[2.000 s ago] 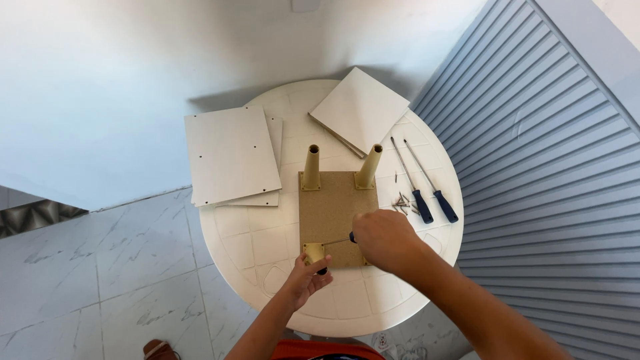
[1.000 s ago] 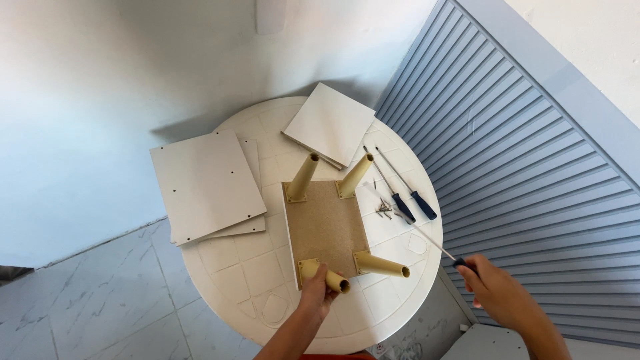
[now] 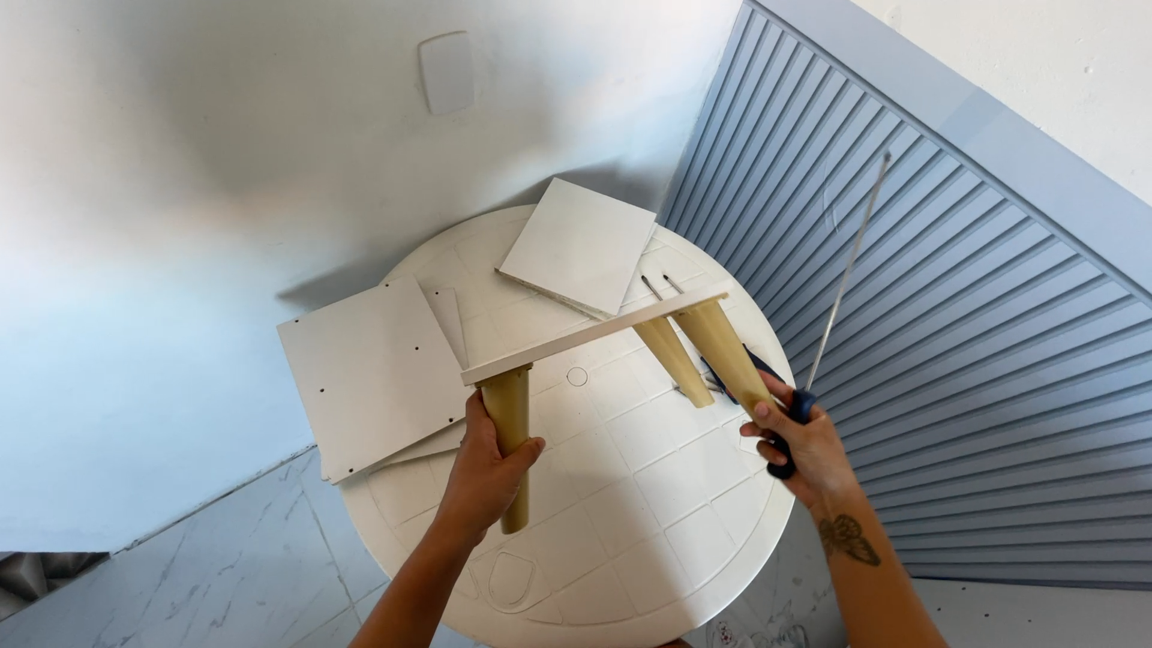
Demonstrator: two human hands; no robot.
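A thin white board (image 3: 594,337) is seen edge-on above the round table, its tapered gold legs pointing down. My left hand (image 3: 490,463) grips the left leg (image 3: 507,405). My right hand (image 3: 801,441) holds the end of the right leg (image 3: 720,351) with its fingertips and also holds a blue-handled screwdriver (image 3: 792,432), whose long shaft points up. Another gold leg (image 3: 675,360) shows beside the right one; a fourth leg is not visible. Behind the legs, two more screwdrivers (image 3: 760,362) lie on the table, partly hidden, with some screws (image 3: 717,385).
The round white plastic table (image 3: 621,540) stands against a pale wall and a blue slatted panel (image 3: 936,360). White boards with small holes (image 3: 373,378) lie at its left, reaching past the edge. More white boards (image 3: 580,243) are stacked at the back.
The legged board, which lay on the table with its legs up, is now lifted and turned legs down. My right hand has moved from beside the table to the right leg, keeping the screwdriver.
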